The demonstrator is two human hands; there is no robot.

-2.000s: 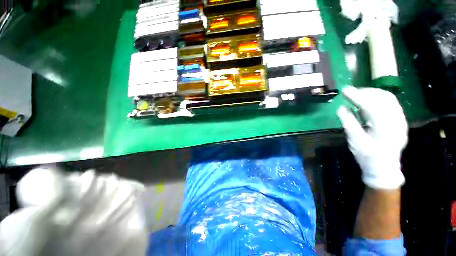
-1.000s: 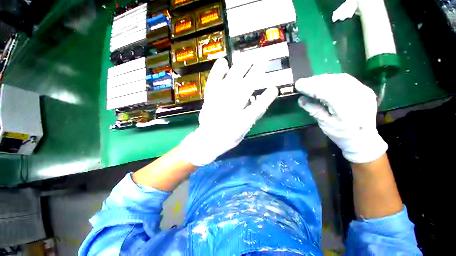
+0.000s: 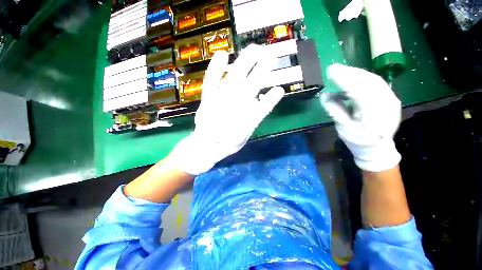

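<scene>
A large power circuit board (image 3: 190, 51) lies on the lighter green mat (image 3: 127, 153), with white ribbed blocks, orange-yellow transformers and blue parts. My left hand (image 3: 230, 105), in a white glove, lies over the board's front right part with its fingers spread. It holds nothing that I can see. My right hand (image 3: 364, 111), also gloved, is just right of the board's front right corner, apart from it. Its fingers are curled; whether something small is between them I cannot tell. A dark flat strip (image 3: 309, 62) stands along the board's right edge.
A white glue cartridge (image 3: 381, 31) with a green end cap lies right of the board, with crumpled white material at its far end. A white box (image 3: 13, 126) stands at the left. Crumpled clear plastic (image 3: 467, 13) shows at the top right.
My left hand has come up from the lower left onto the board. My right hand moved to the board's corner, then a little off to the right. The view has shifted.
</scene>
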